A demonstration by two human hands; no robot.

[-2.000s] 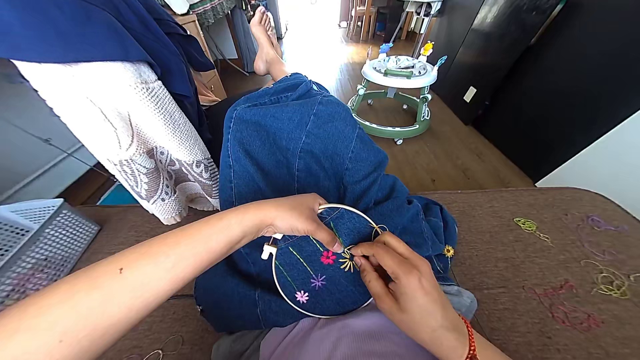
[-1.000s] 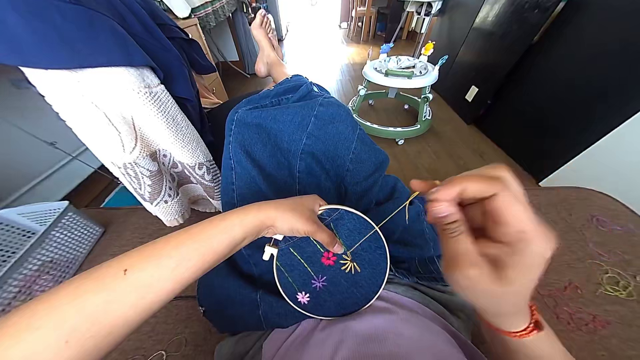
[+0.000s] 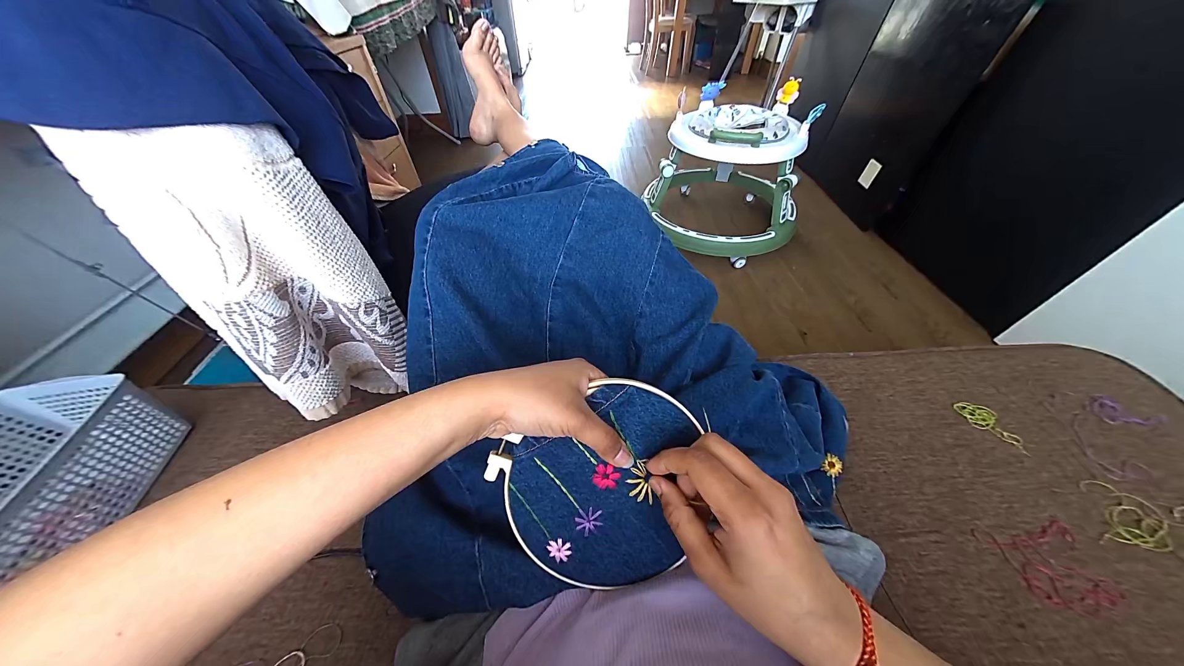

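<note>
An embroidery hoop (image 3: pixel 520 536) is clamped on blue denim cloth (image 3: pixel 546 268) over my lap. Inside it are stitched flowers: a pink one (image 3: pixel 559 550), a purple one (image 3: pixel 588 522), a red-pink one (image 3: pixel 606 476) and a yellow one (image 3: pixel 641 483), with green stems. My left hand (image 3: pixel 555 402) grips the hoop's upper left rim, its thumb on the cloth beside the yellow flower. My right hand (image 3: pixel 740 509) has thumb and forefinger pinched at the yellow flower; yellow thread shows near them, and whether a needle is between the fingertips cannot be told.
Loose skeins of green (image 3: pixel 988 418), purple (image 3: pixel 1124 412) and red thread (image 3: pixel 1054 569) lie on the brown couch seat (image 3: pixel 888 379) at right. A grey plastic basket (image 3: pixel 139 435) stands at left, near a white knitted cloth (image 3: pixel 268 231). A baby walker (image 3: pixel 735 185) is on the floor.
My right hand was drawn away to the right with yellow thread stretched from the cloth; now it is back at the yellow flower. My left hand has stayed on the hoop.
</note>
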